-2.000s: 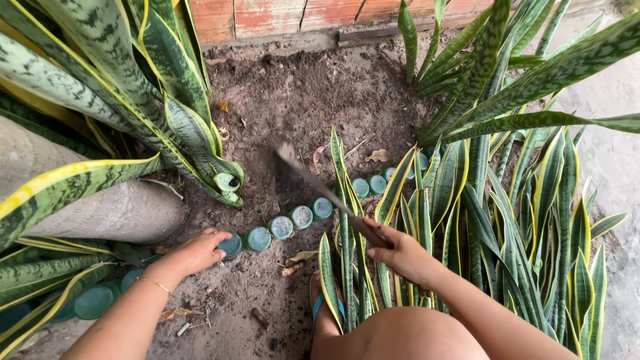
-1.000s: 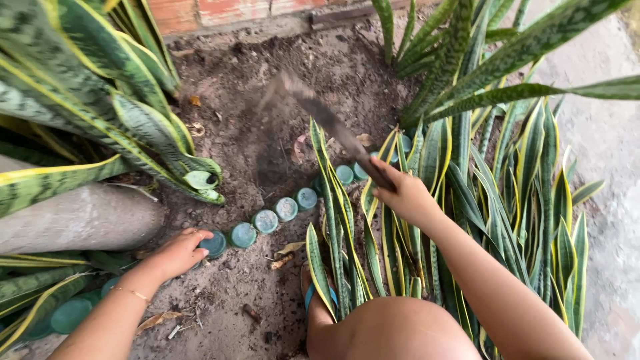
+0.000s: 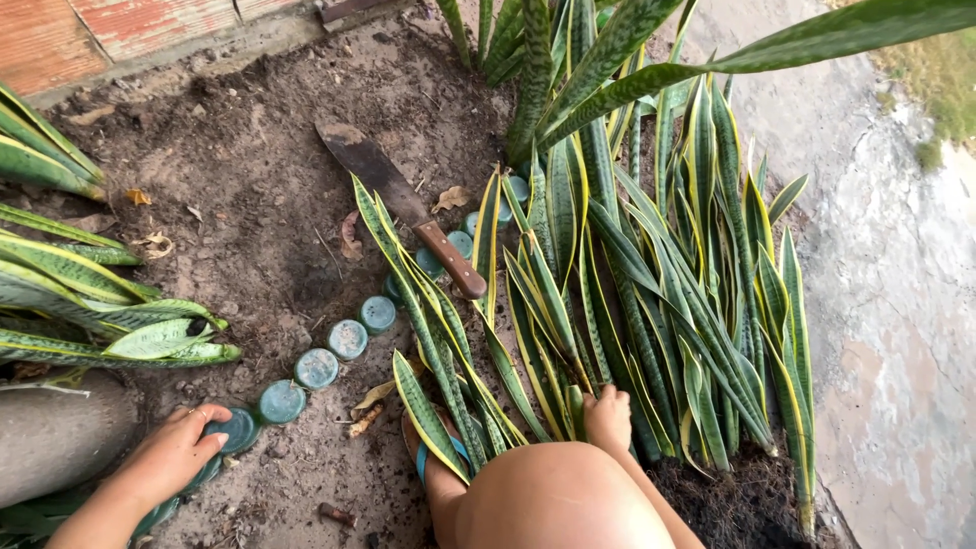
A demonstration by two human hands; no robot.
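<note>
My left hand (image 3: 185,444) rests on an upturned glass bottle base (image 3: 238,429) in the row of bottles set in the soil. At the lower middle, my right hand (image 3: 608,418) grips the lower end of snake plant leaves (image 3: 560,324) that lie in a pile. A machete (image 3: 381,177) with a broad dark blade and a riveted wooden handle (image 3: 450,259) lies on the soil, its handle crossing over the bottle row. Neither hand touches it. More green-edged snake plant leaves (image 3: 435,328) lie between the machete and my knee.
A standing snake plant (image 3: 534,84) rises at the top. Others (image 3: 91,297) lean in at the left above a thick grey cylinder (image 3: 65,431). A brick wall (image 3: 145,27) edges the bed at the upper left, a concrete strip (image 3: 877,305) the right. Roots with dark soil (image 3: 724,503) lie bottom right.
My right hand has let go of the machete, which now lies on the soil, and has moved down to the leaves. My left hand stays at the bottle row. The view has shifted right.
</note>
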